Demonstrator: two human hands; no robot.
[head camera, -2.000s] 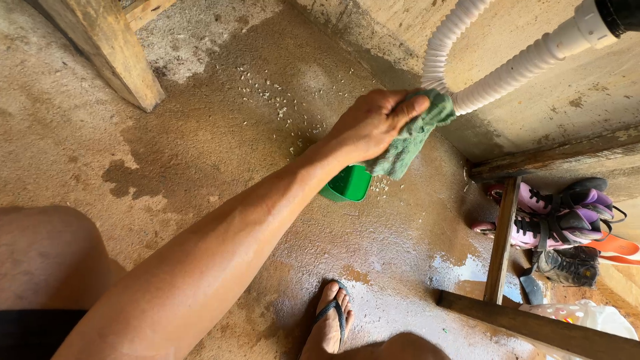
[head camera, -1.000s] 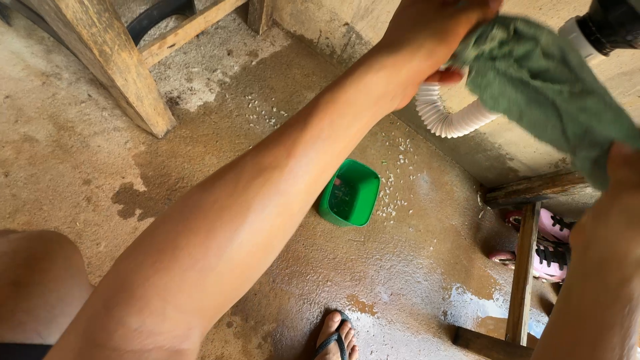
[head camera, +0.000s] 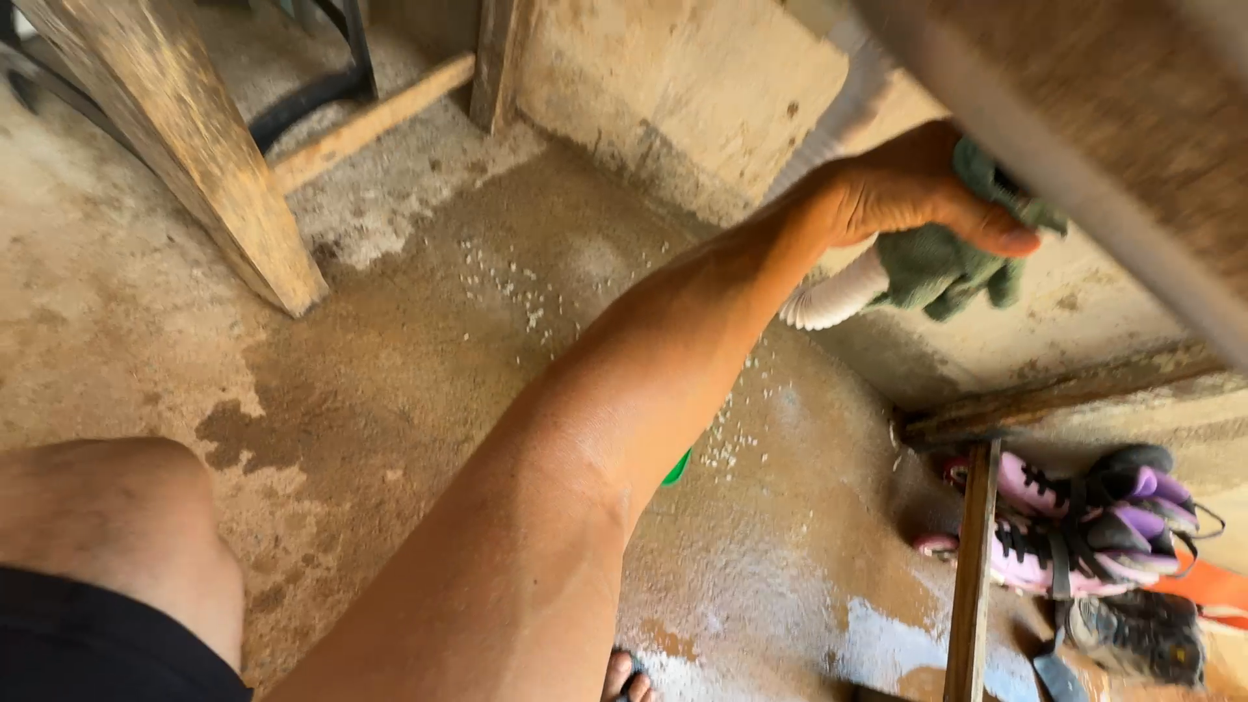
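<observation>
My left hand (head camera: 936, 200) reaches up and to the right, its fingers closed on a crumpled dark green cloth (head camera: 936, 268). The cloth hangs below the hand, against or in front of a white corrugated drain hose (head camera: 829, 297); whether they touch cannot be told. Part of the hose is hidden behind my hand and forearm. On the wet floor, my arm hides most of a green plastic container (head camera: 676, 470), and only a small edge of it shows. My right hand is not in view.
White grains (head camera: 531, 302) lie scattered on the wet concrete floor. A wooden leg (head camera: 224, 195) stands at upper left. A blurred board edge (head camera: 1072, 185) crosses the upper right, near my hand. Pink and purple roller skates (head camera: 1053, 556) and a dark shoe (head camera: 1136, 634) sit behind a wooden bar (head camera: 975, 575).
A second ago both hands held the cloth stretched between them; now it is bunched in my left hand and my right hand is out of view. The green container, then plainly visible, is mostly covered by my arm.
</observation>
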